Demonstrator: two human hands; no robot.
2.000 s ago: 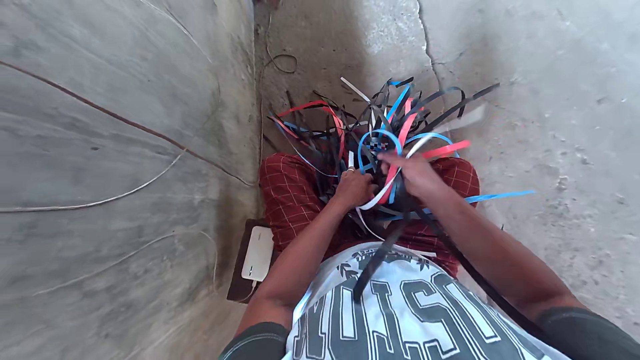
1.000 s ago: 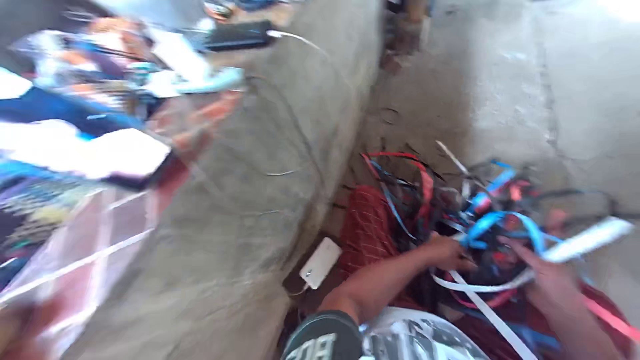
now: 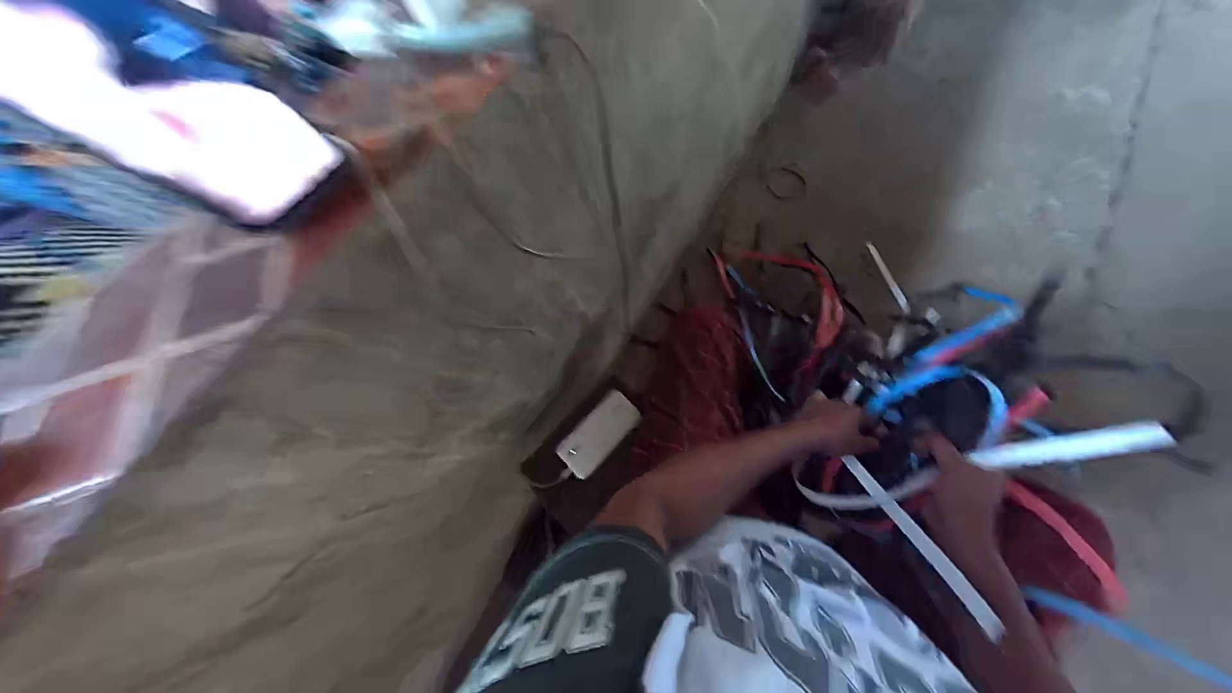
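A tangle of flat plastic strips, black, red, blue and white, lies over my lap. My left hand (image 3: 835,425) grips the strips near the middle of the bundle, close to a looped blue strip (image 3: 910,385). Just to its right, my right hand (image 3: 958,481) is at the strips, its fingers blurred and partly hidden. One white strip (image 3: 1068,448) sticks out to the right above my right hand, and another white strip (image 3: 929,549) runs down between my forearms. A red strip (image 3: 1068,544) crosses my right knee.
A white power bank or similar device (image 3: 599,433) with a cable lies left of my knee. A grey concrete wall (image 3: 414,385) rises at the left, with a thin cable along it. Beyond it are a tiled surface (image 3: 144,356) and blurred cloths. A small wire ring (image 3: 786,182) lies on the floor.
The view has swung far to the left, bringing the tiled surface into sight. Both hands remain at the bundle of strips.
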